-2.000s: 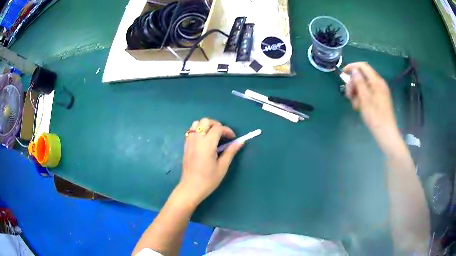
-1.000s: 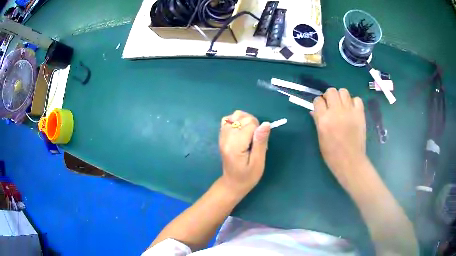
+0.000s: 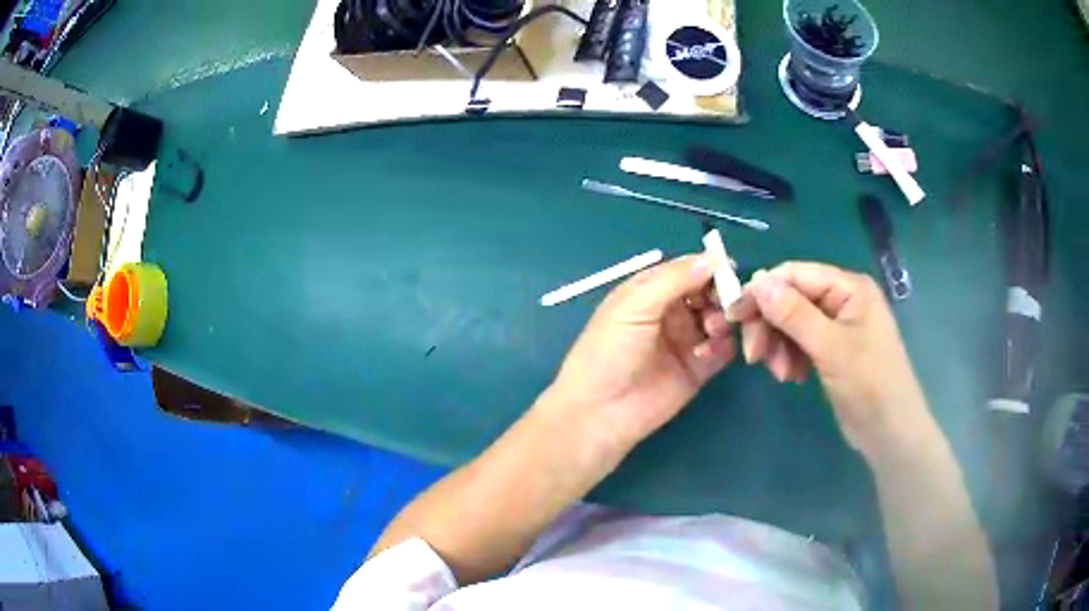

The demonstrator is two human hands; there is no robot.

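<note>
My left hand [image 3: 645, 346] holds a short white stick [image 3: 721, 272] upright between thumb and fingers. The fingertips of my right hand [image 3: 824, 328] touch its lower end. A plain white plastic stick [image 3: 601, 277] lies on the green mat to the left of my hands. White tweezers [image 3: 687, 176] lie beyond them, beside a dark, blurred tool [image 3: 743, 173]. A slim silver rod [image 3: 675, 204] lies just nearer. What lies inside my curled fingers is hidden.
A white board [image 3: 394, 103] at the back carries a cardboard box of black rings [image 3: 418, 24] and black button strips [image 3: 627, 38]. A clear cup [image 3: 829, 54], a white-handled knife [image 3: 890, 164] and a dark electric screwdriver [image 3: 1025, 263] are right; orange-yellow tape [image 3: 135, 304] is left.
My right hand has taken the white stick near the tweezers and come to my left hand. The stick formerly in my left hand now lies on the mat.
</note>
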